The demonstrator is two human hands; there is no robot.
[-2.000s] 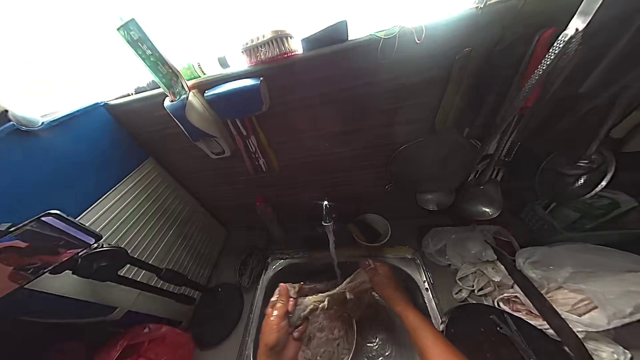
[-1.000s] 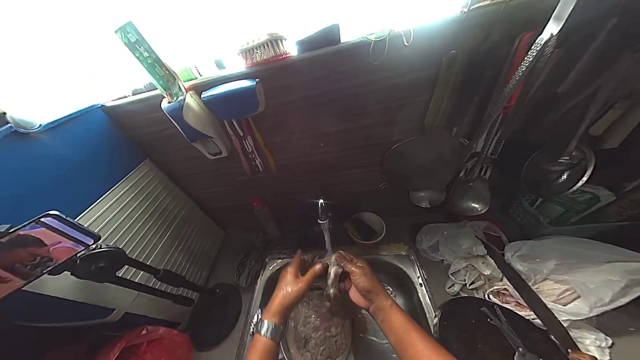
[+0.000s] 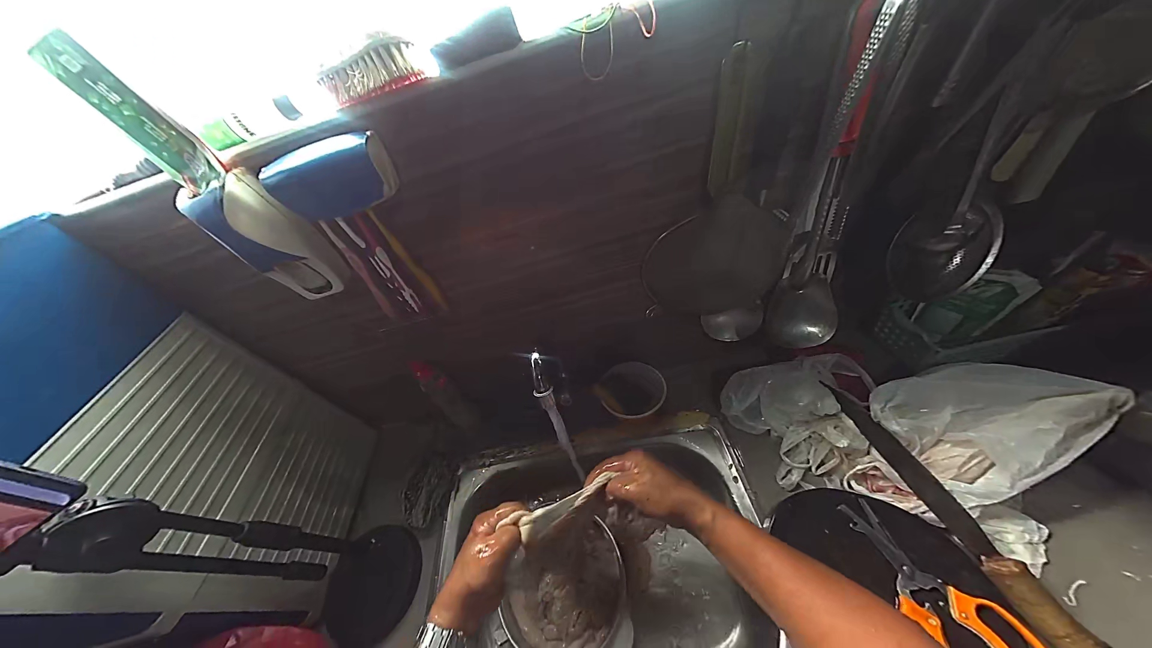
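My left hand (image 3: 481, 558) and my right hand (image 3: 643, 490) are both closed on a pale, wet, rope-like strip (image 3: 567, 511), stretched between them over the steel sink (image 3: 715, 576). Water runs from the faucet (image 3: 540, 378) in a stream that comes down behind the strip, near my right hand. Below the strip, a round bowl (image 3: 619, 576) in the sink holds a greyish-brown wet mass (image 3: 571, 598). More of that soft material hangs beneath my right hand. What the strip is made of, I cannot tell.
Right of the sink, orange-handled scissors (image 3: 918, 585) and a long knife (image 3: 918, 468) lie over a black round surface (image 3: 810, 531), beside plastic bags (image 3: 990, 423). Behind the faucet stands a cup (image 3: 634, 391). A black stand (image 3: 373, 576) is at left; ladles (image 3: 801, 315) hang at right.
My hands, close together under the faucet one second ago, have moved apart, and the pale material is now pulled into a taut strip between them.
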